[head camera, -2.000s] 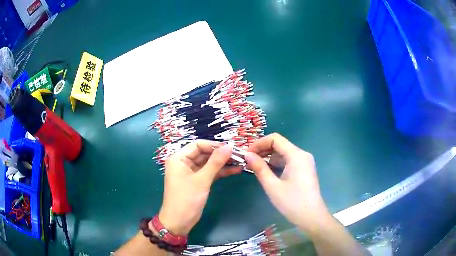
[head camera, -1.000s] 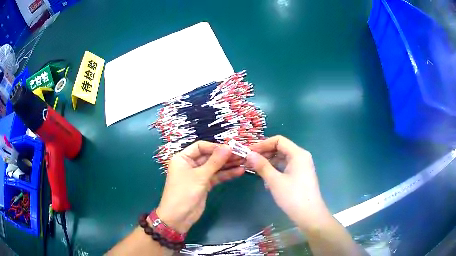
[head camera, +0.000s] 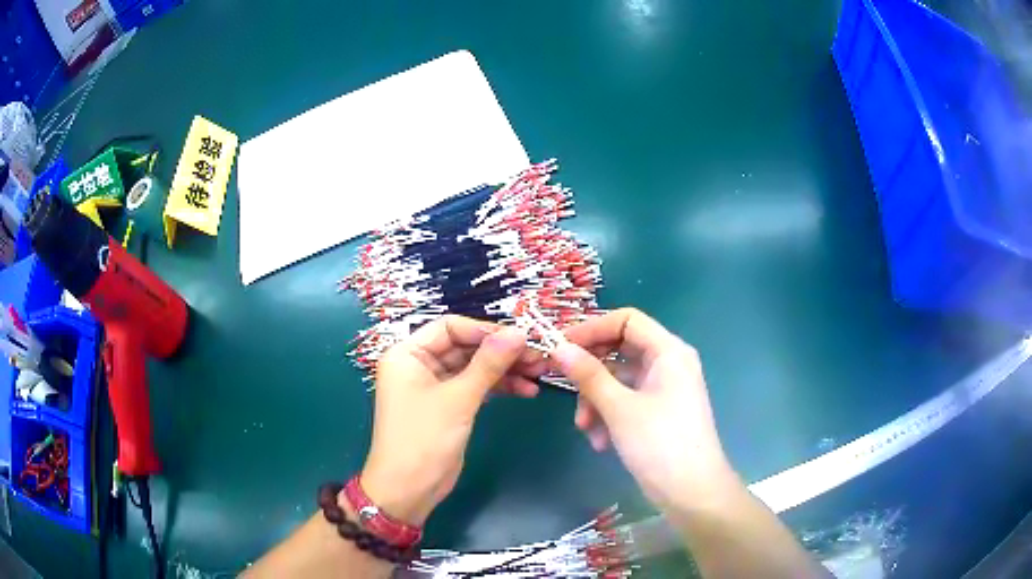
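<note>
A pile of short black wire leads (head camera: 455, 266) with bristling white and red ends lies in front of me. My left hand (head camera: 439, 390) and my right hand (head camera: 639, 396) meet at its near edge. Both hands pinch thin white sleeved ends (head camera: 541, 334) between thumb and fingertips. Fingers partly hide these pieces, so their number is unclear. A smaller bundle of leads (head camera: 543, 559) lies at the near edge, cut off by the frame.
A white sheet (head camera: 373, 164) lies behind the pile. At left are a red heat gun (head camera: 134, 303), a blue sorting tray (head camera: 85, 424), a yellow sign (head camera: 201, 181) and a green sign (head camera: 93, 183). A blue bin (head camera: 928, 158) stands right. A white strip (head camera: 894, 435) curves along the near right edge.
The white ends between my fingertips now look crossed and spread apart, where they lay together before. My right hand's lower fingers have curled down slightly. Both hands stay in nearly the same place.
</note>
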